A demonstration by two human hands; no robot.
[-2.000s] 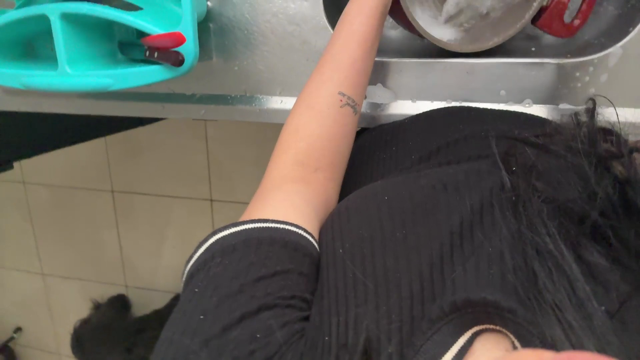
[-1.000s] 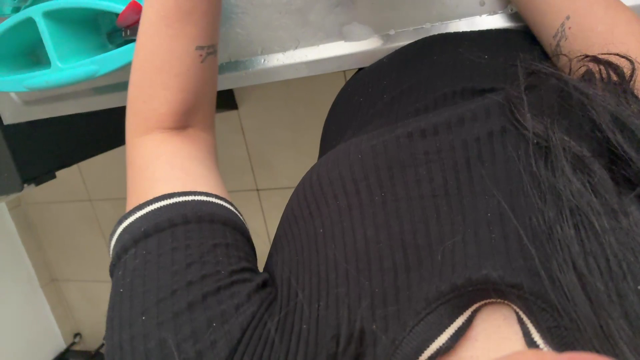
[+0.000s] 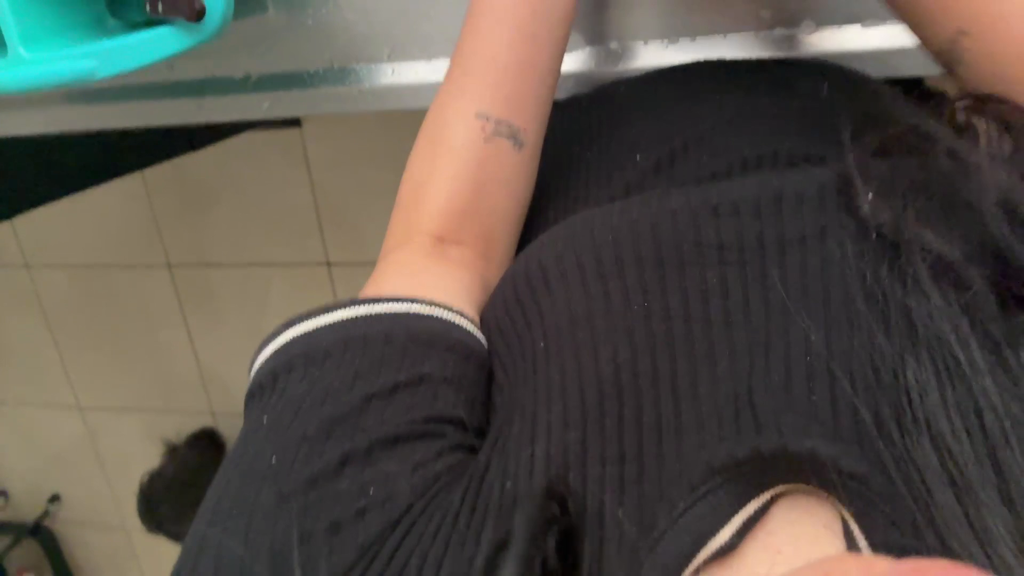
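Note:
Both of my hands lie beyond the top edge of the head view, so what they hold or touch is hidden. My left forearm, with a small tattoo, reaches up over the front edge of a metal counter. At the upper right corner, part of my right forearm also passes over that edge. A turquoise plastic caddy stands on the counter at the upper left, with a dark handle of some utensil in it.
The counter's wet metal edge runs across the top, close against my black ribbed top. Below lies a tiled floor. A dark furry thing is on the floor at the lower left, near a dark object with thin parts.
My left arm was farther left a second ago and now reaches up nearer the middle. The pot with a red handle in the basin, seen two seconds ago, is out of view.

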